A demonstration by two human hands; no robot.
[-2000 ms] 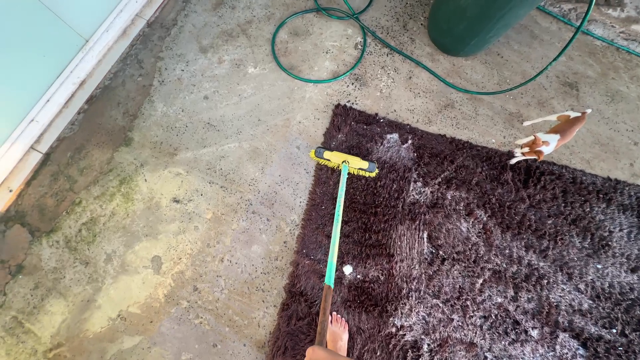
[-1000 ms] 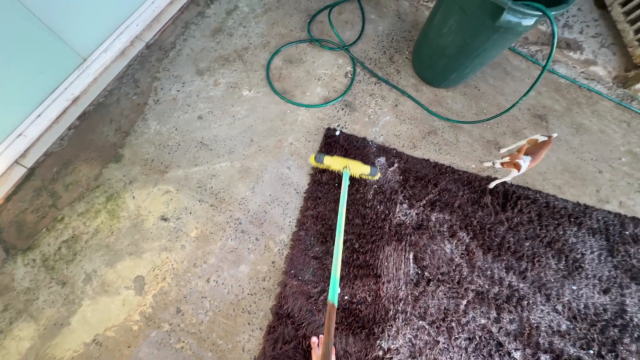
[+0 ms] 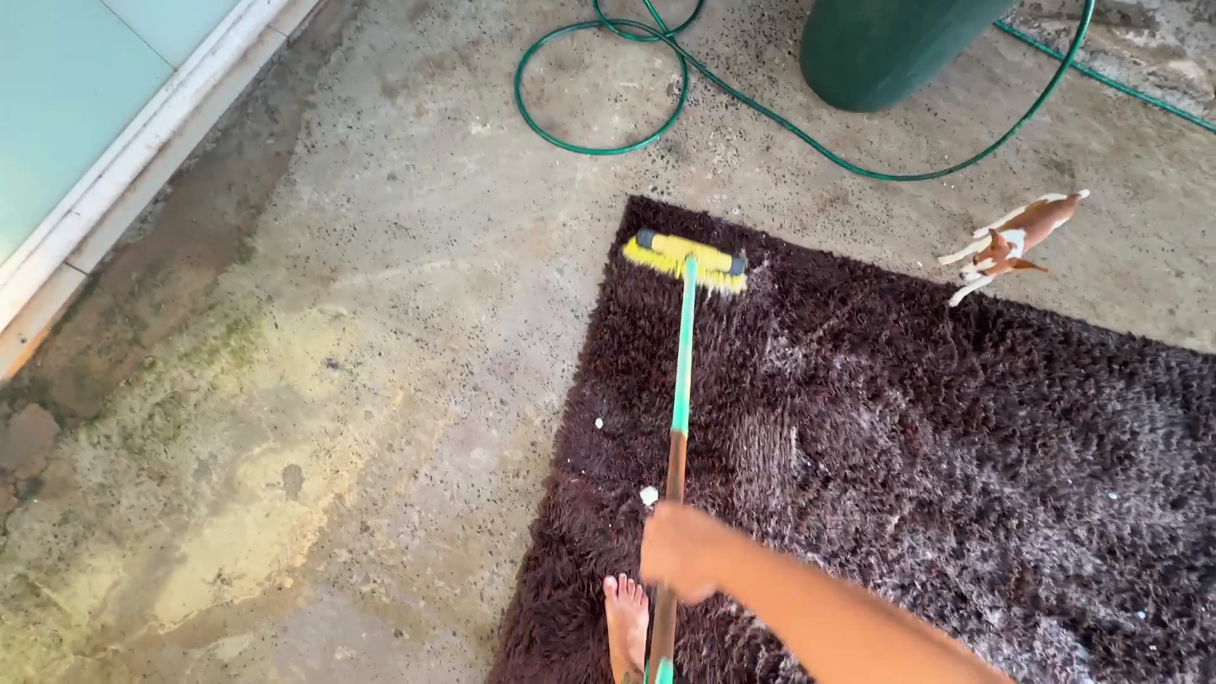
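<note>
My right hand [image 3: 686, 553] is closed around the brown and green pole [image 3: 682, 380] of a yellow-bristled scrub brush [image 3: 686, 258]. The brush head, with dark ends, rests on the far left corner of a shaggy dark brown rug [image 3: 855, 427]. Whitish patches, which look like suds or powder, cover part of the pile. A small white lump [image 3: 649, 495] lies on the rug just left of the pole. My left hand is outside the view.
A brown and white puppy [image 3: 1021, 237] stands at the rug's far edge. Beyond it are a green plastic bin [image 3: 893, 47] and a looped green garden hose [image 3: 598, 152] on the concrete floor [image 3: 408, 313]. My bare foot [image 3: 626, 622] is on the rug. A pale tiled step [image 3: 85, 95] borders the left.
My right hand and forearm have come further into view along the pole. The brush head stays near the rug's far left corner. The puppy has turned its head and legs somewhat.
</note>
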